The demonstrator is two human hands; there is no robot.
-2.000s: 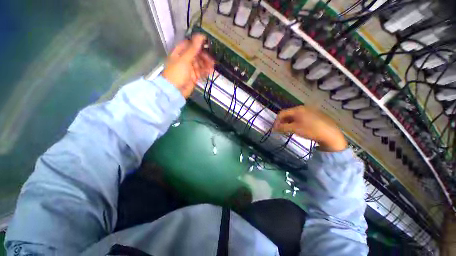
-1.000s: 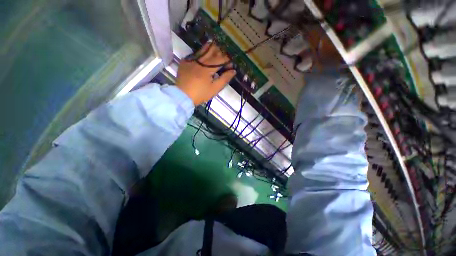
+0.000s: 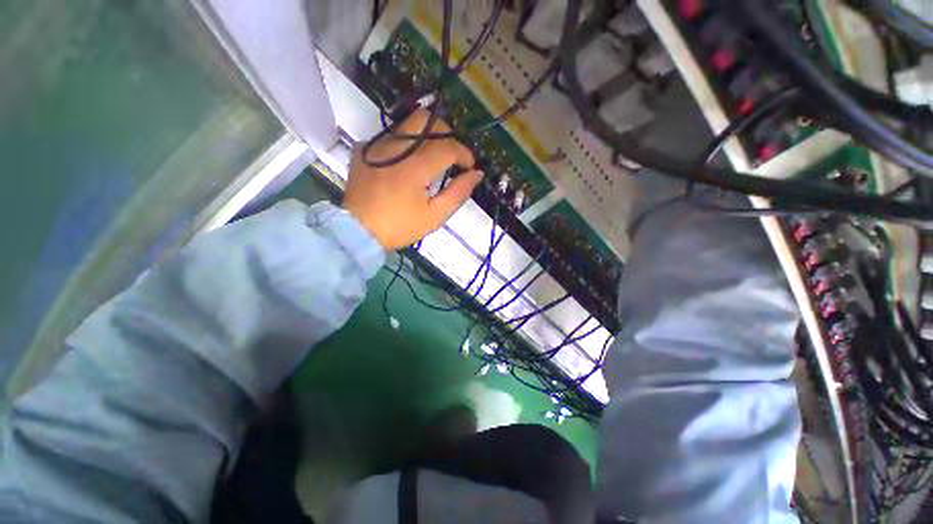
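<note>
My left hand (image 3: 409,182) is at the green circuit board (image 3: 542,210), fingers curled at its lower edge. Black leads (image 3: 447,61) loop over its fingers; a small silvery patch shows between thumb and fingers, and whether it is gripped is unclear. My right sleeve (image 3: 706,358) reaches up into the rack; that hand is hidden at the sleeve's upper end, behind thick black cables (image 3: 757,184). White adapters (image 3: 619,92) sit blurred above the beige panel (image 3: 573,143), just beyond the sleeve.
A white bottom rail (image 3: 512,297) runs below the board. Thin leads hang over it, with several small white connectors (image 3: 491,358) above the green floor. A pale door frame (image 3: 271,61) stands at left. A curved white rack edge (image 3: 793,256) and red parts are at right.
My right hand has moved up from the bottom rail into the rack and out of sight. My left hand has shifted slightly down onto the board edge. Black cables now cross the upper view, closer.
</note>
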